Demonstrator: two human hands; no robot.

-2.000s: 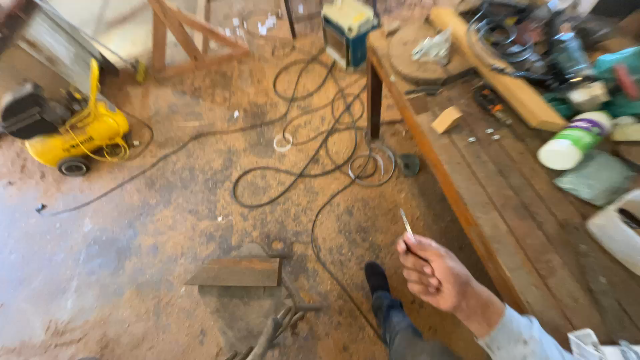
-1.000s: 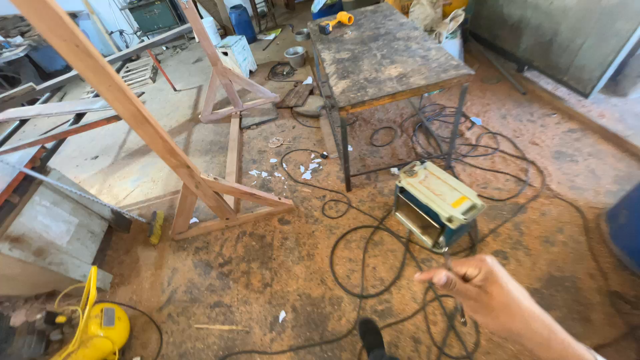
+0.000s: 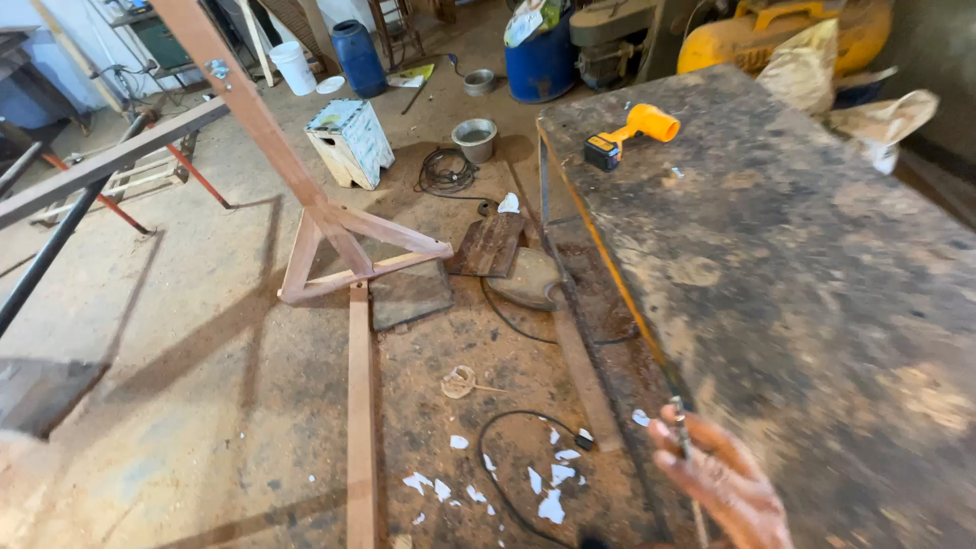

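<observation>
My right hand (image 3: 713, 476) is at the lower right, beside the near edge of a worn, stained table (image 3: 778, 267). Between its thumb and fingers is a small, thin metal piece (image 3: 681, 431), perhaps a bit or bolt; blur hides its exact kind. A yellow cordless power tool (image 3: 631, 136) with a black battery lies near the table's far left corner, and a small metal piece (image 3: 677, 173) rests in front of it. My left hand is out of view.
A wooden frame post (image 3: 259, 114) with a triangular foot (image 3: 366, 267) stands left of the table, its long beam (image 3: 361, 412) along the floor. A black cable (image 3: 488, 442) and torn white scraps (image 3: 550, 506) lie nearby. Farther back are a white stool (image 3: 351, 145), metal pot (image 3: 474, 139) and blue drums (image 3: 540, 57).
The view has swung from the cluttered bench and compressor to the stained table and wooden frame, now much closer. My right hand stays raised in front, holding a thin piece.
</observation>
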